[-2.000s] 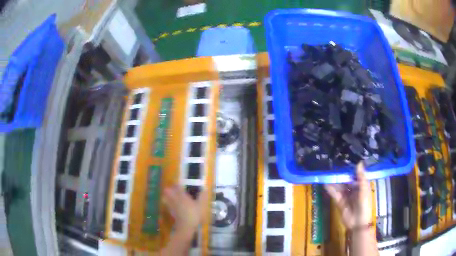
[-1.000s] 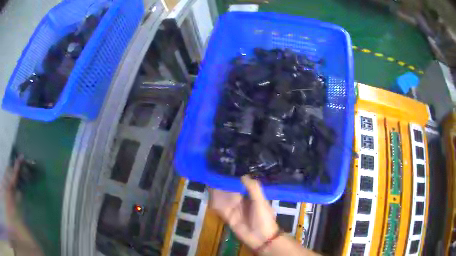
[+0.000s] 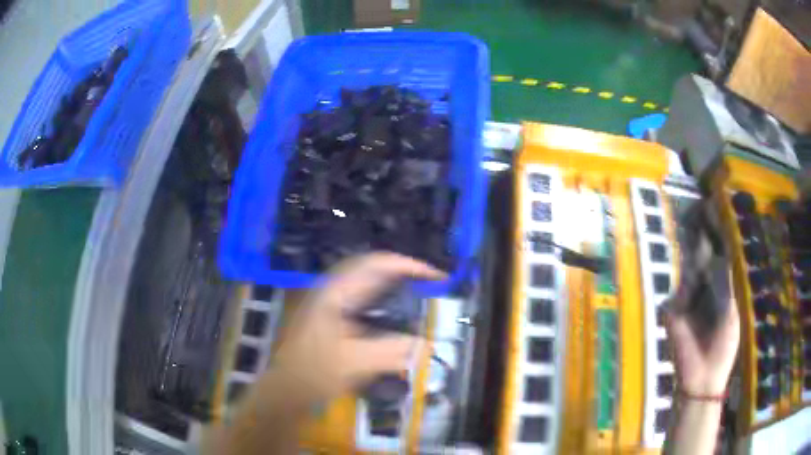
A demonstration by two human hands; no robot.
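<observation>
A blue basket (image 3: 233,209) heaped with black power adapters (image 3: 365,178) rests over the orange trays, left of centre. My left hand (image 3: 342,342), blurred, is at its front rim with a dark adapter (image 3: 391,307) between thumb and fingers. My right hand (image 3: 707,351), with a red band at the wrist, holds black adapters (image 3: 707,284) upright at the right side of an orange test tray (image 3: 582,329). That tray has white socket strips and a green connection board (image 3: 606,364). A dark cord or lead (image 3: 582,259) lies across it; its ends are unclear.
Another blue basket (image 3: 151,98) with adapters stands at upper left over the green belt (image 3: 40,293). Metal conveyor rails (image 3: 98,293) run beside it. A tray filled with black adapters (image 3: 756,293) is at far right. Green floor with a yellow-striped line lies beyond.
The basket now sits over the trays, further left in view, and my right hand has left it and holds adapters. My left hand has come from the green belt to the basket's front.
</observation>
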